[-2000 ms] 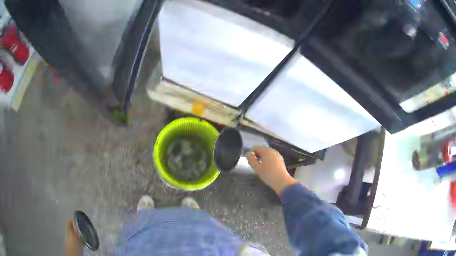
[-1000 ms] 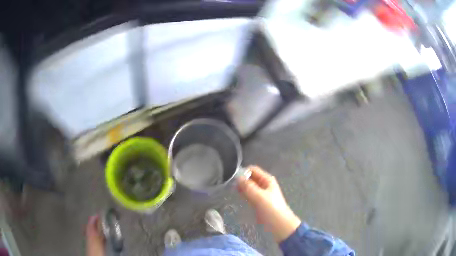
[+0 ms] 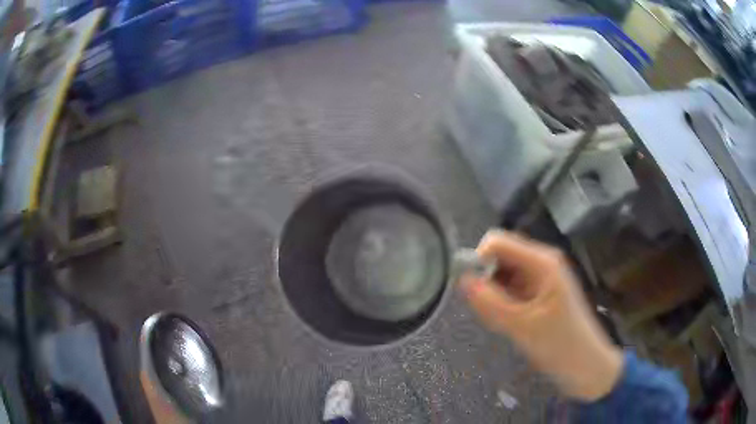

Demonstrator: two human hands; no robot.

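A metal mug (image 3: 385, 263) is in the middle of the head view, its open mouth facing the camera. Its inside is dark round the wall and pale grey at the bottom; I cannot tell whether it holds water. My right hand (image 3: 535, 298) grips its side handle at the mug's right. A shiny, dark oval mug lid (image 3: 181, 363) is at the lower left. My left hand (image 3: 157, 402) holds it at its left edge; most of this hand is hidden or cut off by the bottom edge.
Blue baskets (image 3: 186, 37) stand at the top left. A white trough (image 3: 497, 124) with dark fabric pieces (image 3: 551, 79) is at the upper right, beside a white tabletop (image 3: 692, 157). A wooden frame (image 3: 116, 207) is at the left. My shoe (image 3: 338, 401) is on the grey floor.
The view has turned away from the dispenser and green bin to a floor with baskets and a trough. My hands still hold the mug and lid; the mug looks larger.
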